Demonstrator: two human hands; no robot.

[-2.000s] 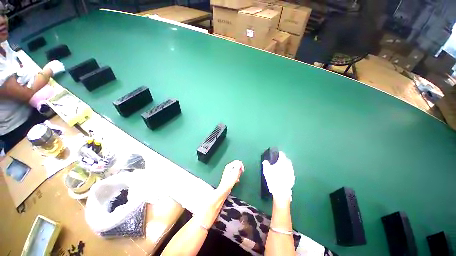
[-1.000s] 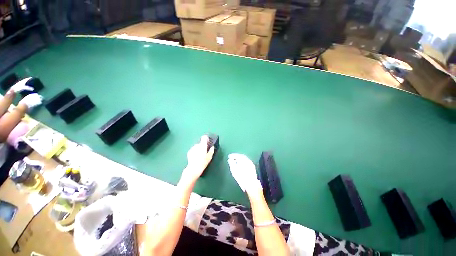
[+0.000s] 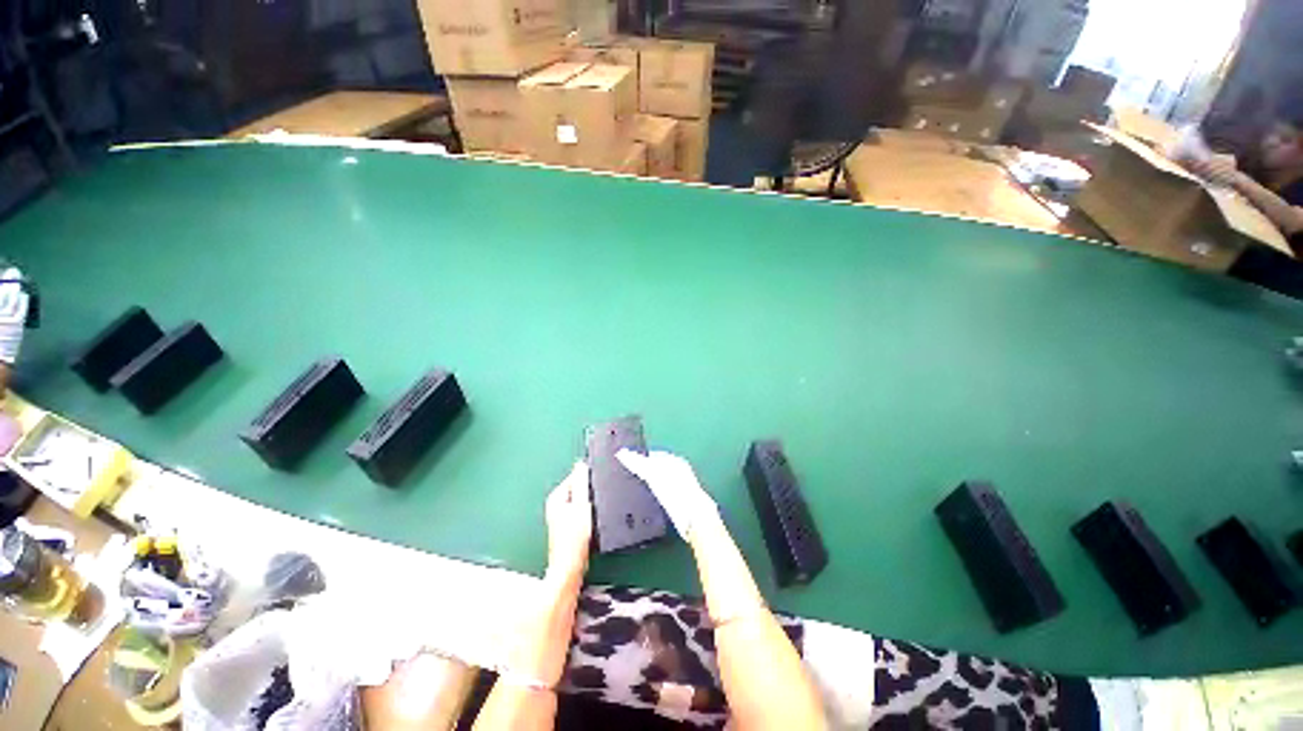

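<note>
A black unit [image 3: 620, 500] is tipped so its flat holed face shows, just in front of me at the near side of the green belt. My left hand [image 3: 569, 511] looks bare and holds the unit by its left edge. My right hand [image 3: 672, 488], in a white glove, lies on the unit's right side with fingertips on the holed face. Whether the fingertips pinch a small part cannot be told. Another black unit [image 3: 783, 514] stands on the belt just right of my right hand.
More black units stand on the green belt [image 3: 800, 314] to left [image 3: 409, 426] and right [image 3: 1000, 557]. A plastic bag [image 3: 265, 678], yellow-rimmed tray [image 3: 72, 464] and bottles are at lower left. Cartons [image 3: 572, 114] are behind; a person [image 3: 1257, 179] is at far right.
The left hand has drawn the unit nearer and its holed face now shows. The right hand moved from beside the neighbouring unit onto this one. The view has turned right.
</note>
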